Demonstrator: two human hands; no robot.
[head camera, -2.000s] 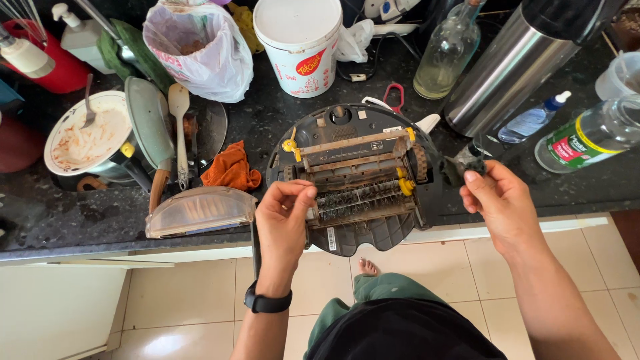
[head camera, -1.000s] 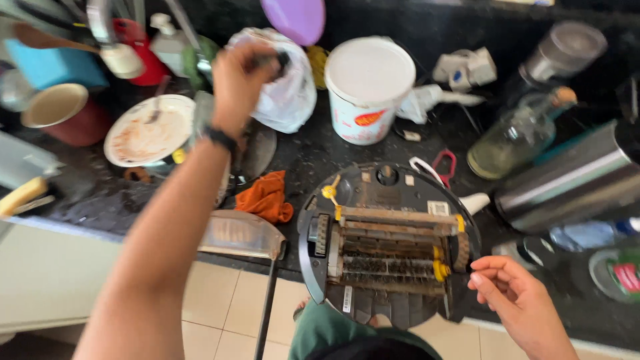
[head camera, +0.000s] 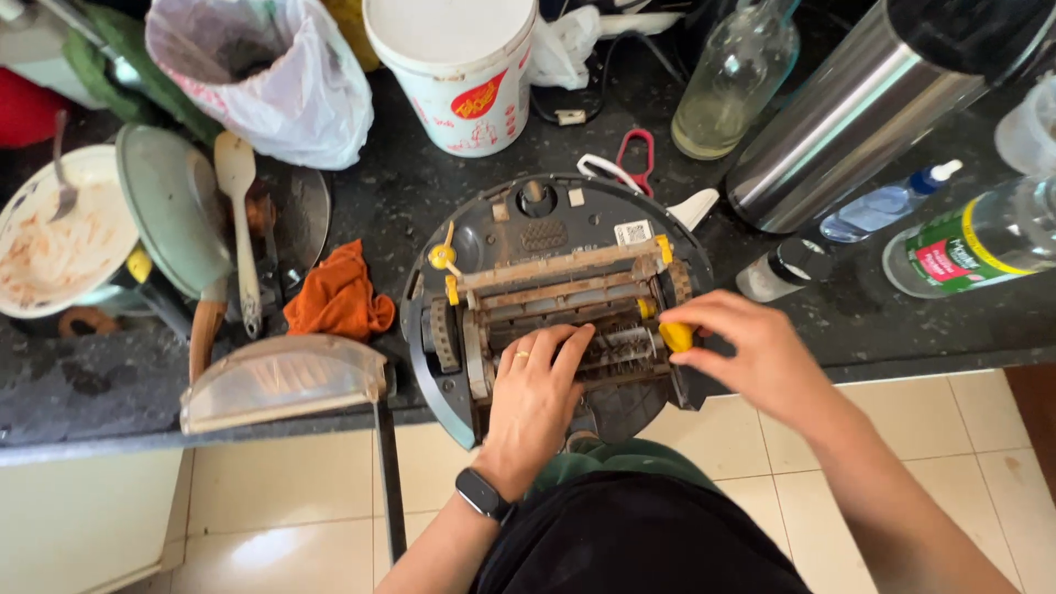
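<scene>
A round robot vacuum cleaner (head camera: 528, 227) lies underside up at the counter's front edge, its dirty brush bay exposed. My left hand (head camera: 538, 384) rests on the bay at the left part of the bristle roller (head camera: 619, 351), its fingers bent over it; whether they grip it is hidden. Between thumb and fingers of my right hand (head camera: 730, 355) is a yellow plastic end cap (head camera: 676, 336), at the roller's right end. A yellow side brush (head camera: 443, 256) sits at the upper left of the vacuum's underside.
Left of the vacuum are a clear plastic bin (head camera: 285, 384), overhanging the edge, and an orange cloth (head camera: 338, 293). Behind stand a white plastic bag (head camera: 272, 91) and a bucket (head camera: 470, 91). Scissors (head camera: 635, 161), a steel flask (head camera: 850, 115) and bottles are at right.
A second ago my left hand was over the plastic bag with something dark; now it is on the vacuum's brush bay. My right hand has moved onto the yellow end cap.
</scene>
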